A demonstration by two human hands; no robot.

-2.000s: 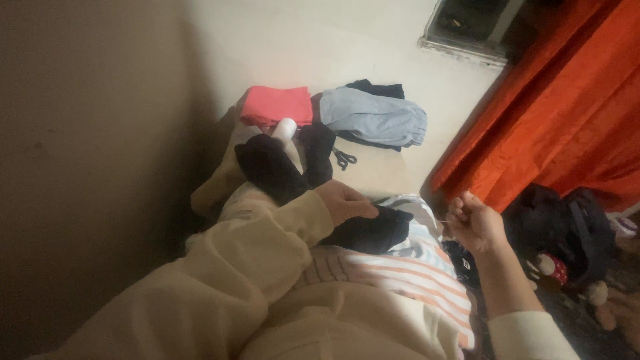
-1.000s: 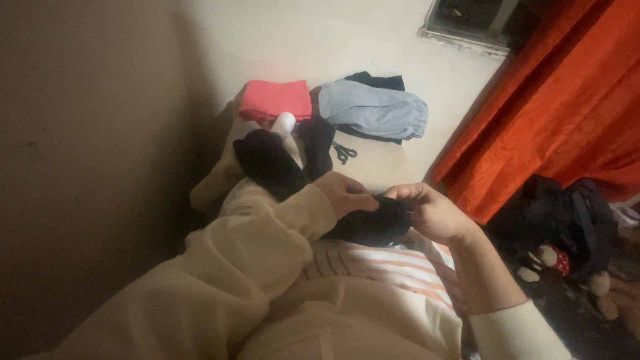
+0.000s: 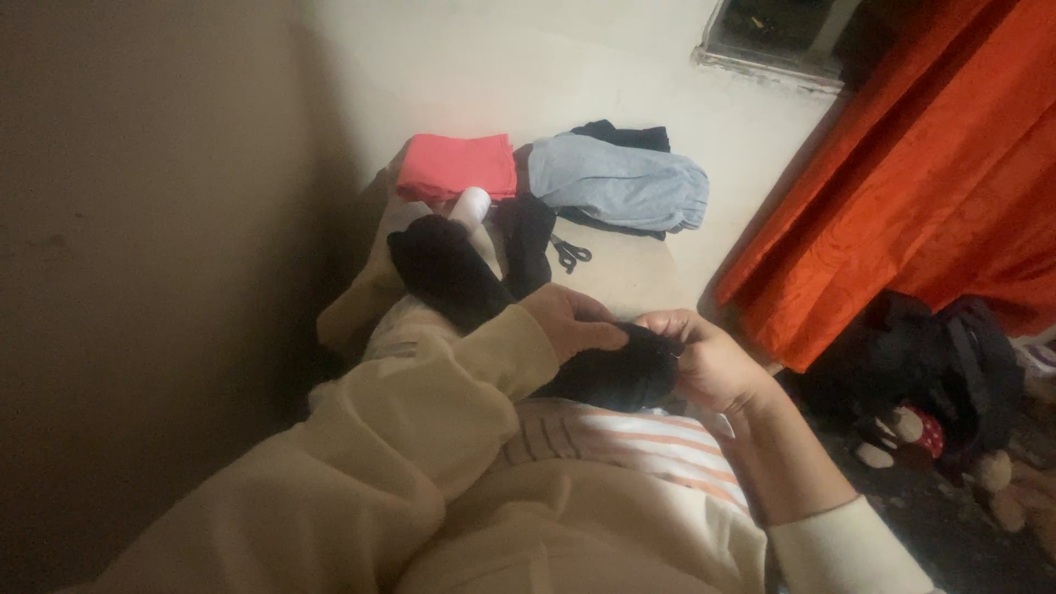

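Observation:
A piece of black fabric (image 3: 615, 375) lies over my lap, on striped cloth (image 3: 635, 441). My left hand (image 3: 576, 323) grips its upper edge between thumb and fingers. At the fabric's right end, my right hand (image 3: 701, 359) pinches the edge with bent fingers; whether it also holds a needle or thread cannot be made out. Black scissors (image 3: 569, 253) rest on the pale surface beyond my hands. More dark cloth (image 3: 450, 268) extends up and left from my left forearm. A white cylindrical object, possibly a thread spool (image 3: 471, 208), stands close to that cloth.
Folded coral-red cloth (image 3: 456, 167) and a light blue garment with a gathered edge (image 3: 619, 181) lie against the wall. An orange-red curtain (image 3: 899, 190) hangs at right below a window (image 3: 775, 41). Dark bags (image 3: 949, 363) and soft toys (image 3: 903, 433) are on the floor at right.
My right hand was raised off to the right of the black fabric two seconds ago; it has come left and now touches the fabric's end. My left hand stays at its edge.

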